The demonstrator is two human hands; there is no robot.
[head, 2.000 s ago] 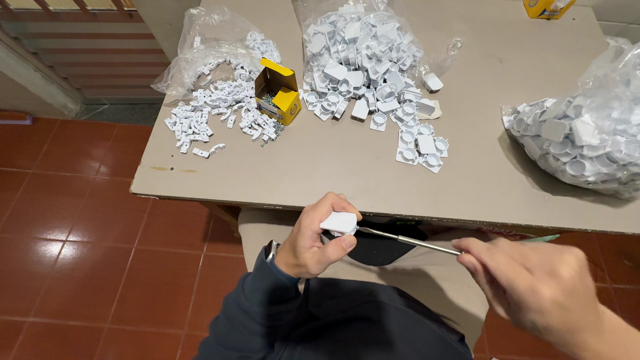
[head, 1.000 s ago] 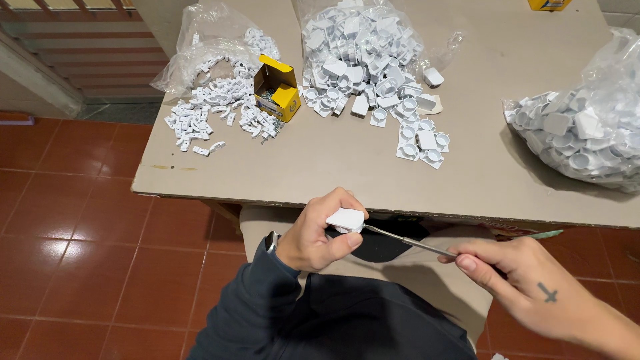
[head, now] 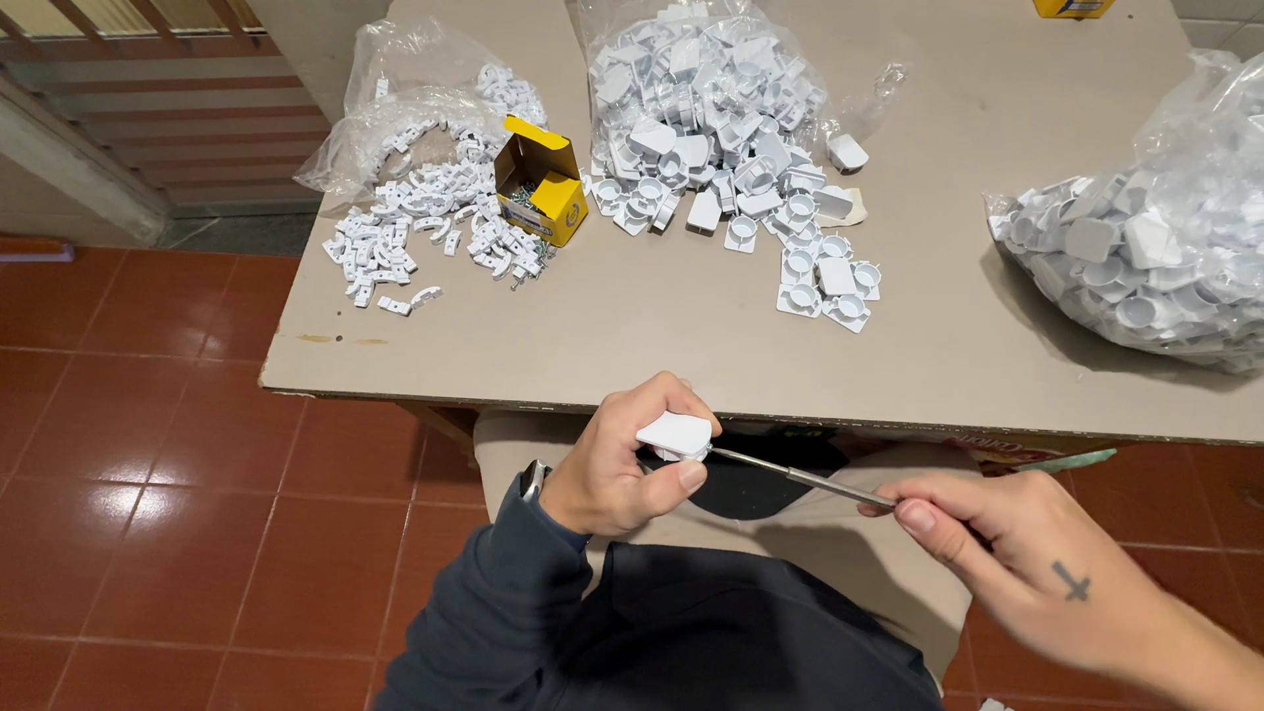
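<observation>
Between the thumb and fingers of my left hand (head: 632,459) is a white plastic part (head: 675,434), its flat face up, held just off the table's front edge. My right hand (head: 1017,543) grips a screwdriver (head: 815,479) by the handle, which the fingers mostly hide. The metal shaft points left, and its tip meets the right side of the white part. Whether a screw sits at the tip is too small to tell.
On the table (head: 592,346) lie small white curved clips (head: 370,252), a yellow cardboard box of screws (head: 558,202), a heap of white plastic parts (head: 711,118) spilling from a clear bag, and another full clear bag (head: 1136,267) at right. Another yellow box (head: 1074,8) stands at the back.
My right hand has turned about the screwdriver, so its tattooed back now shows. My left hand stays closed on the white part, with the tip still against it.
</observation>
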